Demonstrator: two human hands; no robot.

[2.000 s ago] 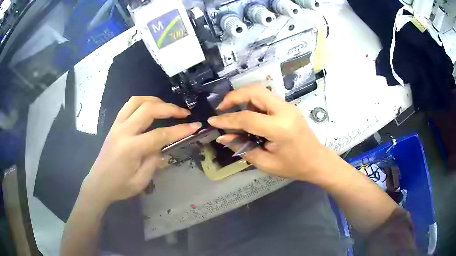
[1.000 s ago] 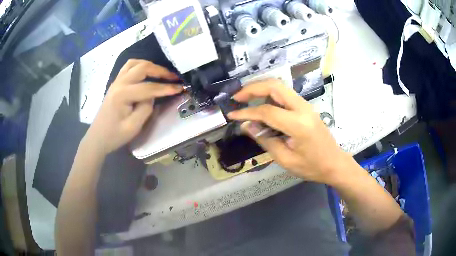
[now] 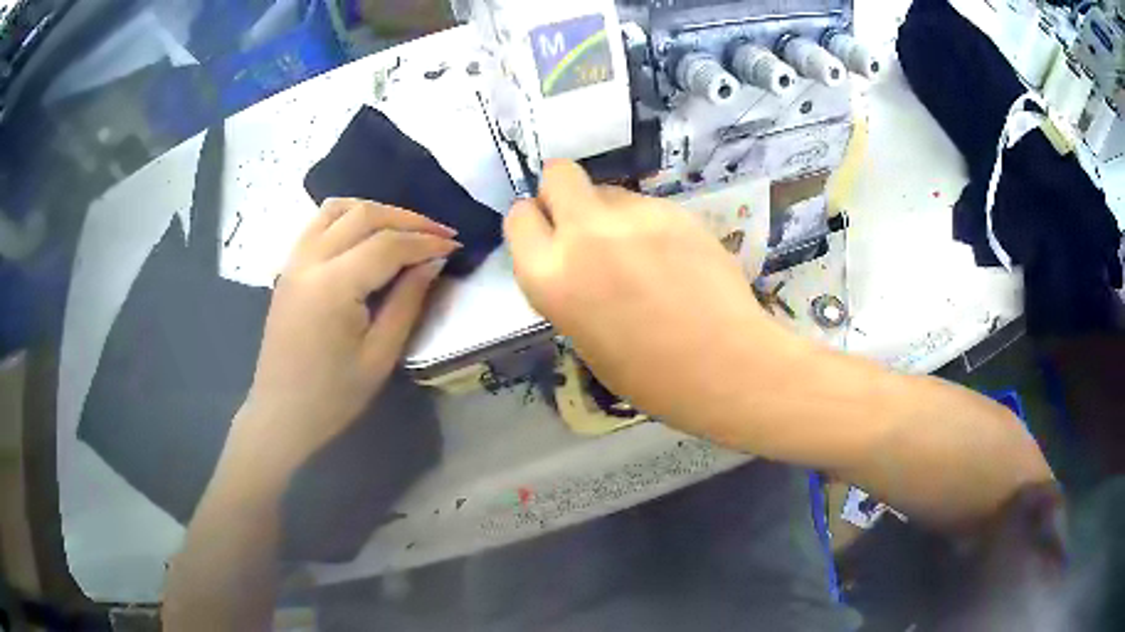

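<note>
A small black fabric piece [image 3: 392, 173] lies left of the overlock machine's needle area, partly on the shiny cloth plate [image 3: 479, 311]. My left hand [image 3: 358, 290] pinches its near edge between thumb and fingers. My right hand [image 3: 617, 266] is in front of the machine head [image 3: 570, 77], fingers curled at the presser foot area, which it hides. A thin dark tool, perhaps snips, shows at its fingertips; its grip on it is unclear. Larger dark fabric panels [image 3: 173, 358] lie on the left of the table.
The waste tray [image 3: 595, 416] is partly hidden under my right forearm. Tension knobs [image 3: 765, 64] line the machine top. A black piece with white cord [image 3: 1049, 185] lies at the right. A blue bin [image 3: 824, 543] shows below right. The table's front edge has a printed ruler.
The black piece now lies left of the needle area, more exposed. My right hand has moved up to the presser foot area. My left hand pinches the piece's near edge. The view has shifted.
</note>
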